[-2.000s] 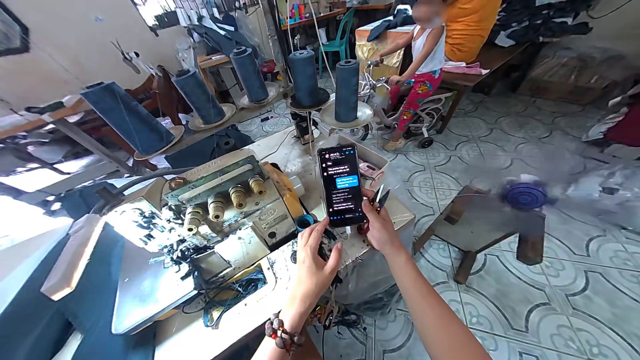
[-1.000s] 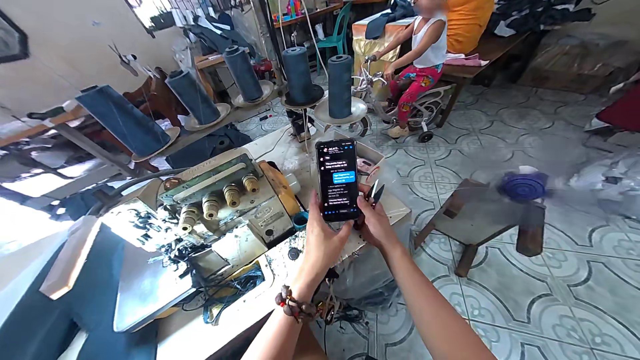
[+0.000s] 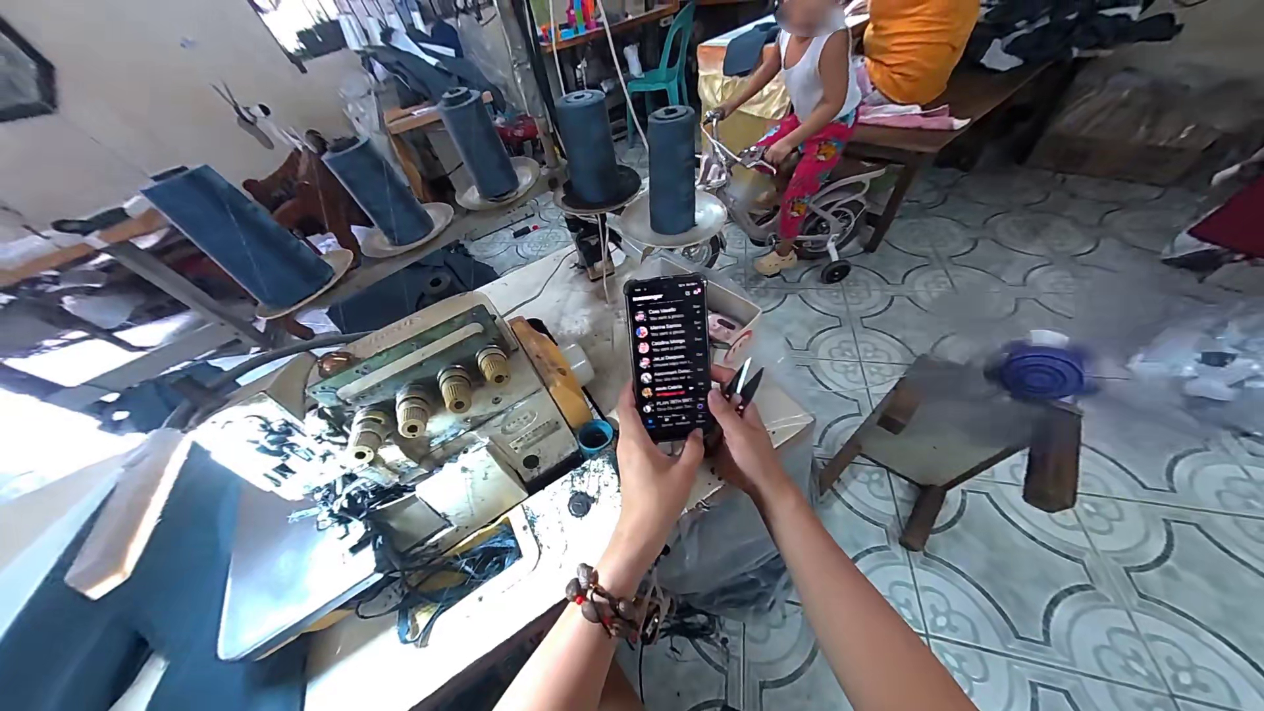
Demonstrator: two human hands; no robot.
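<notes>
A smartphone (image 3: 670, 357) with a lit dark screen stands upright between my hands, above the machine table. My left hand (image 3: 654, 469) grips its lower left edge, with the thumb at the bottom of the screen. My right hand (image 3: 743, 444) supports the lower right corner, and dark pointed blades (image 3: 748, 383), seemingly of thread snips, stick up by its fingers. A beaded bracelet (image 3: 604, 604) circles my left wrist. To the left is an overlock sewing machine (image 3: 444, 395) with several tension dials. Behind the phone lies an open box (image 3: 736, 306) with small items.
Cones of blue thread (image 3: 592, 148) stand on a rack behind the machine. A wooden stool (image 3: 928, 434) and a blurred fan with a blue hub (image 3: 1042, 370) are at the right. A person (image 3: 815, 99) sits on a small bicycle (image 3: 829, 212) near a wooden table (image 3: 928, 123). Blue fabric lies at the left.
My left hand has gone from touching near the phone's bottom to holding its left side. The phone's screen has changed from message bubbles to a list.
</notes>
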